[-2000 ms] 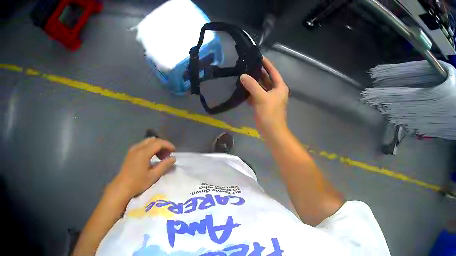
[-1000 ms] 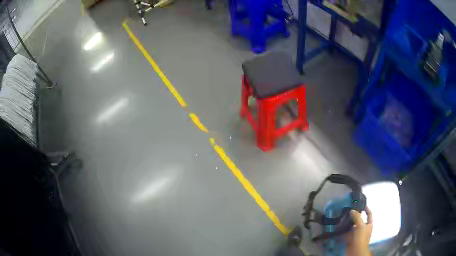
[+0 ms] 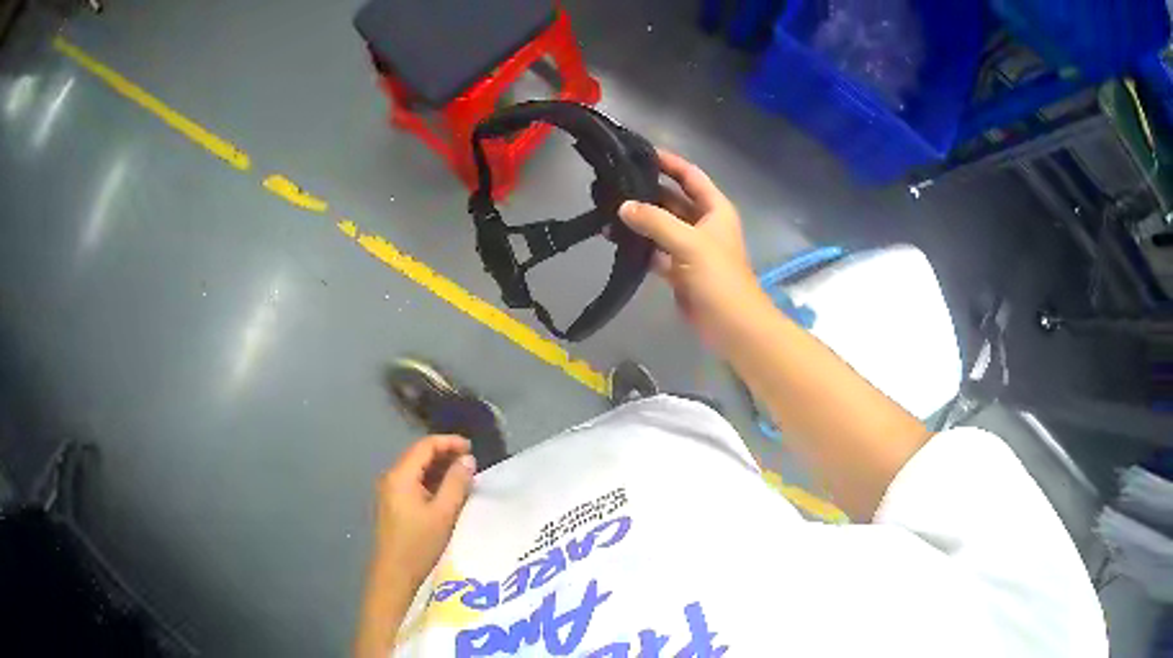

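A black strap harness (image 3: 561, 229) with a padded curved band and a cross strap is held up above the floor, at the upper middle. My right hand (image 3: 684, 231) grips its right side, with the thumb on the near face and the fingers behind the band. My left hand (image 3: 427, 486) hangs low near the shirt hem, with its fingers curled and thumb apart. It holds nothing that I can see.
A red stool (image 3: 479, 113) with a dark seat stands beyond the harness. A blue stool with a white top (image 3: 885, 327) is at the right, partly behind my right forearm. A blue crate (image 3: 875, 80) stands upper right. A yellow line (image 3: 431, 278) crosses the floor.
The view has swung down and right, so the red stool now shows behind the harness. My left hand and shirt have come into view. My right hand still holds the harness.
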